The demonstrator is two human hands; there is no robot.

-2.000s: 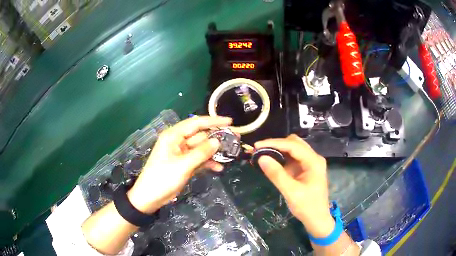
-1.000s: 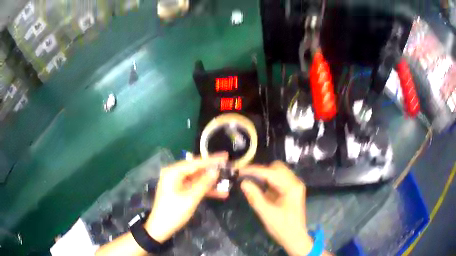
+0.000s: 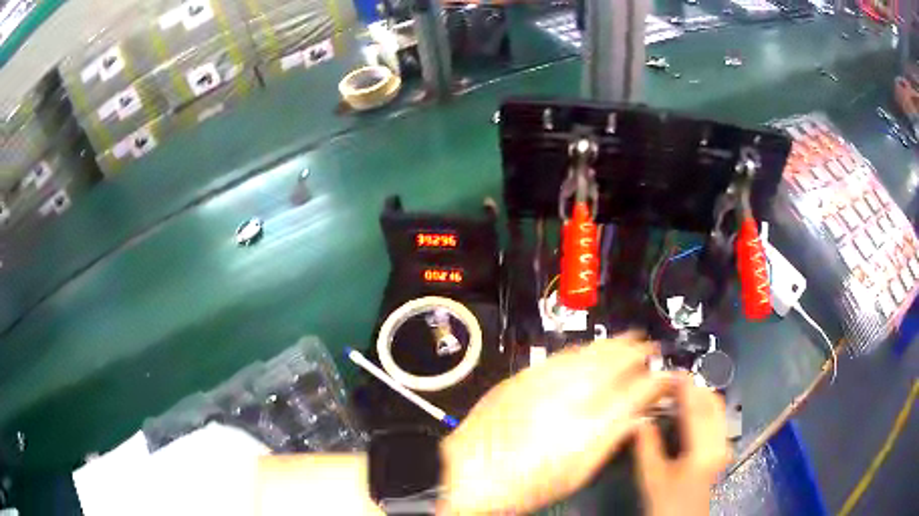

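Note:
My left hand, blurred, reaches across to the front of the black test fixture. My right hand is beside its fingertips, low at the fixture's front. A small silvery part and a dark patch show between the fingers, too blurred to tell what is held. The left station's nest is mostly hidden behind my left hand. A dark disc lies at the right station. The red left clamp handle and red right clamp handle hang down. The meter shows two rows of red-orange digits.
A cream tape ring and a white pen lie left of the fixture. A clear blister tray and white paper are at lower left. A white adapter and stacked trays stand right, a blue bin lower right.
Both hands have moved right, from in front of the tape ring to the fixture's front. The view has tilted up, showing more behind the fixture. The pen shows fully now.

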